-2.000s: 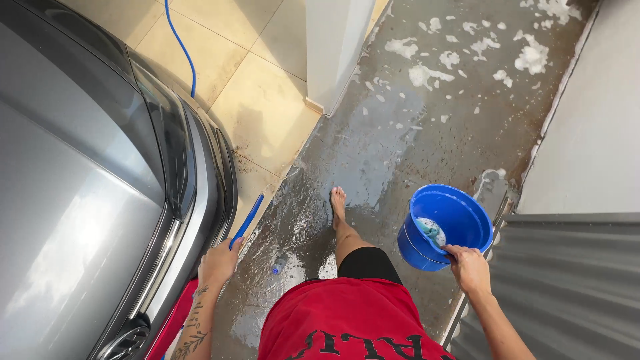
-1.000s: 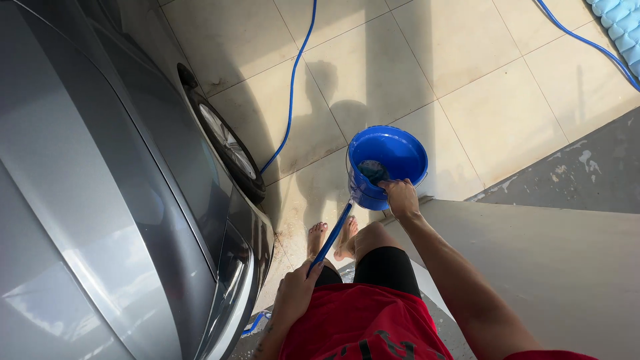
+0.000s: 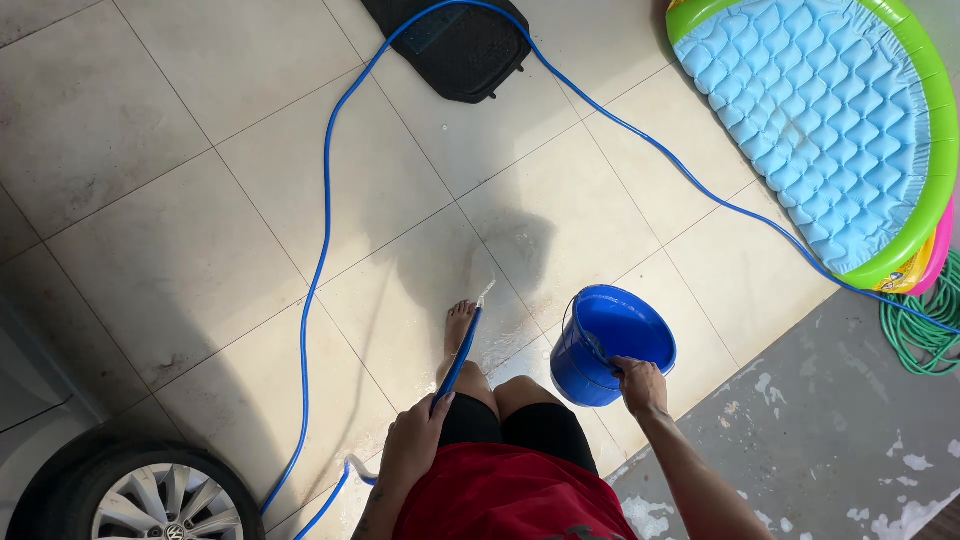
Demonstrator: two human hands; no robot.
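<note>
My left hand [image 3: 414, 435] grips a blue hose [image 3: 459, 358] near its end, which points up and away from me; water runs from the tip above the tiles, by my bare foot. On the right, my right hand [image 3: 642, 384] is closed on the near side of a blue plastic bucket [image 3: 587, 367], which is tilted so that its inside shows. Something partly hidden lies inside, against the bucket's left wall; what it is I cannot tell. The bucket's thin wire handle hangs at its left side.
A car wheel [image 3: 172, 499] stands at the lower left. The blue hose loops over the tiles, across a black car mat [image 3: 469, 56]. An inflatable pool [image 3: 934, 142] lies at the upper right, beside a coiled green hose [image 3: 919, 330]. Grey floor with white patches borders the tiles.
The view has swung from the car towards the tiles and pool. Water now shows at the hose tip. Both hands have kept hold of the hose and bucket.
</note>
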